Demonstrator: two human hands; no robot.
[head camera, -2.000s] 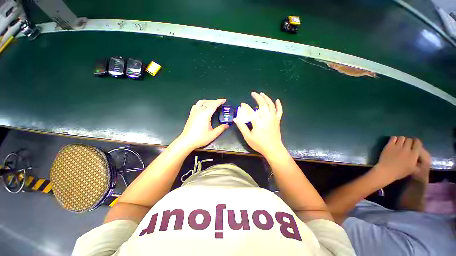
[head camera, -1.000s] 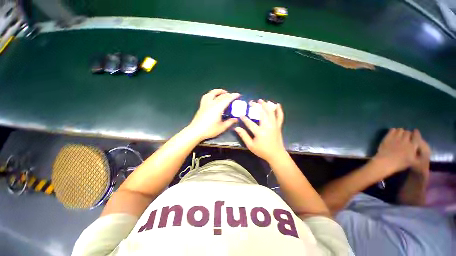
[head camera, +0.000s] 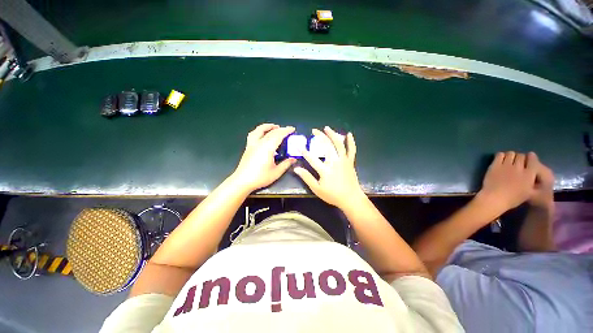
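A small display unit (head camera: 296, 146) with a lit white screen and blue rim lies on the green bench near its front edge, between my hands. A second lit screen (head camera: 320, 147) is beside it on the right, partly covered by my right fingers. My left hand (head camera: 265, 156) grips the left side of the units between thumb and fingers. My right hand (head camera: 333, 164) is over the right one, its thumb or a finger by the first screen. A row of three dark units (head camera: 129, 103) lies at the left, with a yellow-and-white piece (head camera: 175, 99) at its right end.
A dark unit with a yellow top (head camera: 321, 21) lies beyond the pale dividing strip (head camera: 260, 49), which has a torn brown patch (head camera: 434, 72). Another person's hands (head camera: 517, 179) rest at the right bench edge. A metal post stands far left; a woven stool (head camera: 104, 250) is below.
The screen between my hands was dark with marks two seconds ago and is now lit white. The view has shifted, so the far unit appears further left. My hands keep the same hold.
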